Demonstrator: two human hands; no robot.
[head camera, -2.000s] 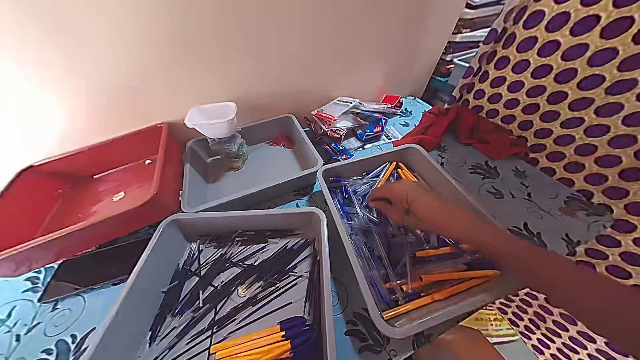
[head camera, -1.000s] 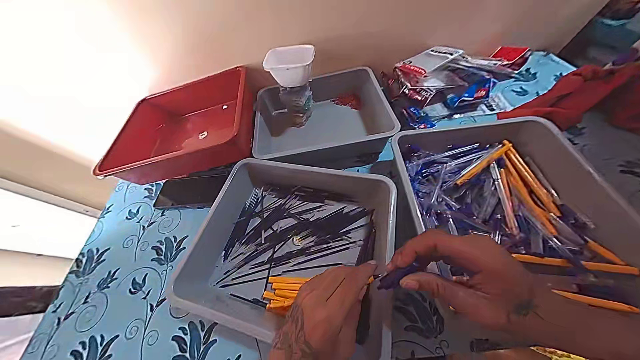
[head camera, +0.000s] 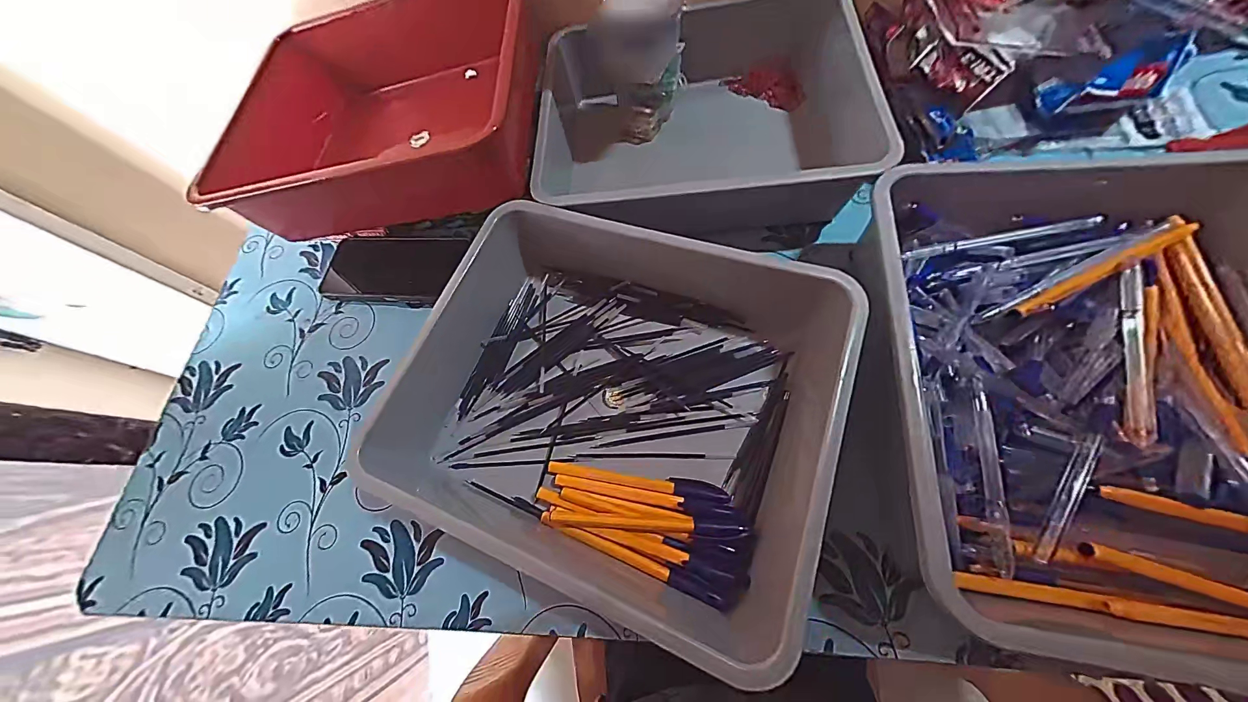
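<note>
Neither my left hand nor my right hand can be made out; brown shapes at the bottom edge are too cut off to identify. In the middle grey plastic tray (head camera: 604, 239), thin dark pen refills (head camera: 624, 361) lie scattered. Several orange ballpoint pens with dark blue caps (head camera: 634, 517) rest together at its front right, caps toward the right. The right grey tray (head camera: 907, 390) holds a heap of clear pen barrels (head camera: 985, 458), orange pen barrels (head camera: 1160, 575) and blue parts.
Behind stand a red plastic tray (head camera: 390, 185) and another grey tray (head camera: 721, 185) holding a blurred container (head camera: 634, 49) and small red pieces (head camera: 770, 88). Printed plastic packets (head camera: 1121, 78) lie at back right. A dark flat object (head camera: 390, 268) rests on the blue floral tablecloth (head camera: 322, 419).
Both hands, at the middle tray's front right a second ago, are out of sight. More capped orange pens show in that tray. The view has shifted closer.
</note>
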